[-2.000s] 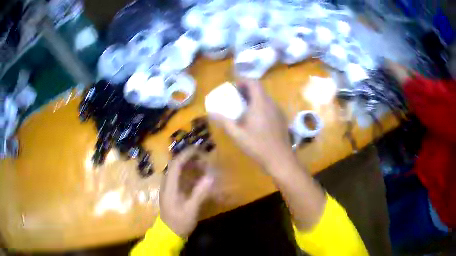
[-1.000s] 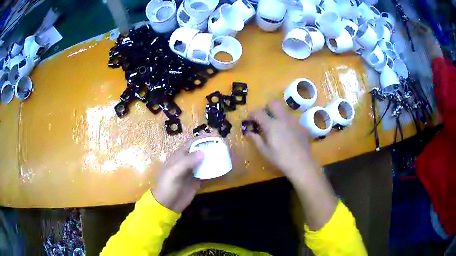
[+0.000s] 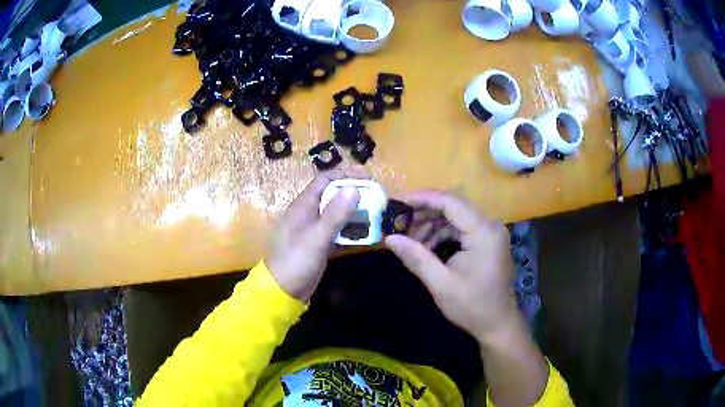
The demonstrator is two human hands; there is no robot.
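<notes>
My left hand (image 3: 306, 234) holds a white plastic housing (image 3: 377, 195) near the table's front edge, with its square cut-out showing. My right hand (image 3: 465, 258) holds a black square frame (image 3: 397, 217) between thumb and fingers, close beside the housing's right side; I cannot tell if they touch. Loose black frames (image 3: 347, 123) lie just behind my hands, and a larger black pile (image 3: 246, 60) is further back left. Three white housings (image 3: 517, 145) with black parts at their lower sides stand right of centre.
White housings (image 3: 367, 25) lie at the back centre, more (image 3: 624, 40) at the back right, others (image 3: 40, 100) at the far left. Thin black cables (image 3: 664, 151) are bunched at the right end of the orange table (image 3: 95, 199). Red clothing (image 3: 707, 238) shows at the right edge.
The black frame has come up from the table in my right hand to the housing. My left hand has turned the housing so its cut-out shows. The view has shifted downward.
</notes>
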